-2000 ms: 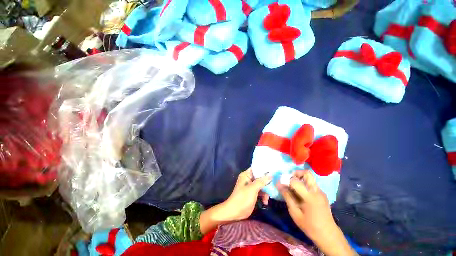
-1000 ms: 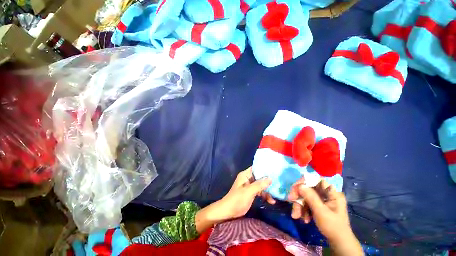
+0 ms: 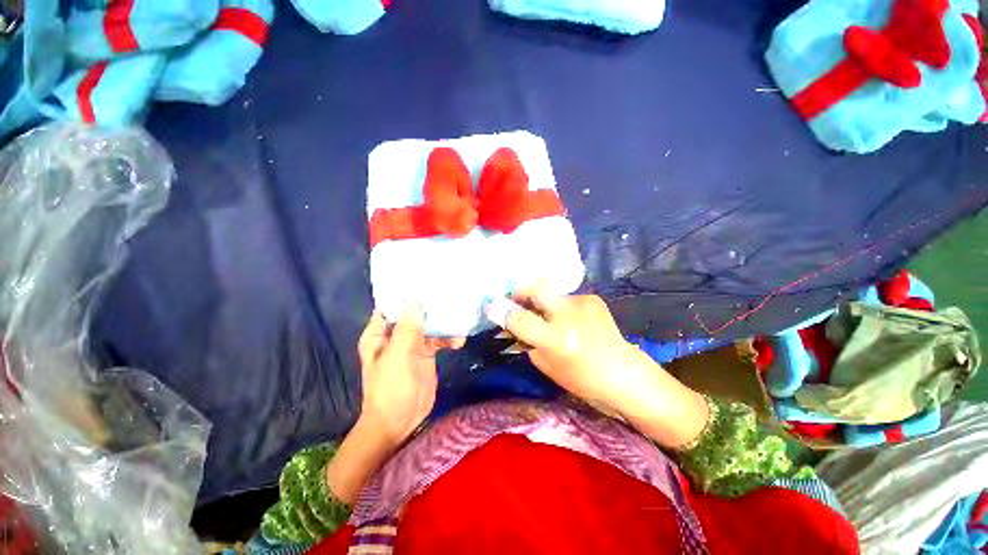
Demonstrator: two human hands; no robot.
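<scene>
A plush gift box (image 3: 444, 271), light blue but nearly white under glare, lies face up in front of me at the table's near side. Its red bow (image 3: 475, 195) sits on a flat red ribbon band. My left hand (image 3: 397, 374) grips the toy's near edge at the left, thumb on top. My right hand (image 3: 563, 341) has its fingertips at the near edge, right of centre, with a small white wrap on one finger. The fingers hide the edge there. No needle or thread can be made out at the fingertips.
Several blue plush boxes (image 3: 179, 60) lie at the far left, others at the far edge and far right. A crumpled clear bag (image 3: 98, 412) is at left. Loose red thread (image 3: 771, 295) lies near the right edge. A box of toys under olive-grey cloth (image 3: 905, 363) stands at right.
The view has shifted right and down, showing the floor and box at right. The toy now lies squarer to me. My right hand has come back from a blurred pull to the toy's near edge.
</scene>
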